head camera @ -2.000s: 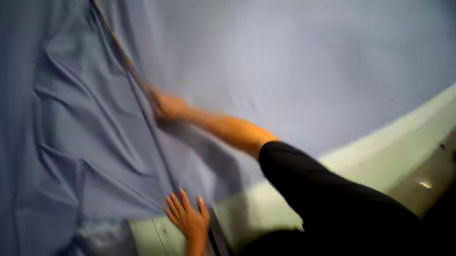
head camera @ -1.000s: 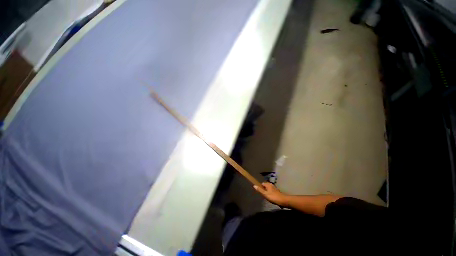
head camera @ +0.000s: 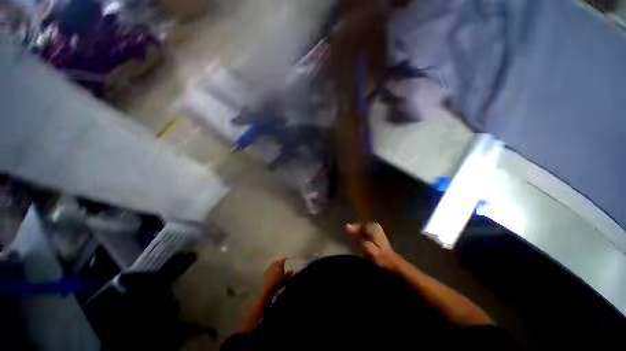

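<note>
My right hand (head camera: 371, 241) is low in the middle, closed on the lower end of a wooden stick (head camera: 362, 195). The stick shows as a blurred brown streak running up from the hand; its far end cannot be made out. My left hand (head camera: 276, 273) is small and blurred beside my dark clothing; whether it holds anything cannot be told. Grey-blue fabric (head camera: 563, 89) lies on the pale table (head camera: 583, 219) at the right, flat at the far right and rumpled near the table's end.
A silver end rail (head camera: 463, 192) with blue pieces juts past the table's edge. A pale surface (head camera: 89, 151) reaches in from the left. Blurred blue and dark items lie around the floor (head camera: 254, 212) between them. Purple and dark scraps (head camera: 89, 41) are at the upper left.
The view has swung from the table's long side to its end and the floor. The stick has moved from lying out over the fabric to pointing up the view. My left hand has come into view.
</note>
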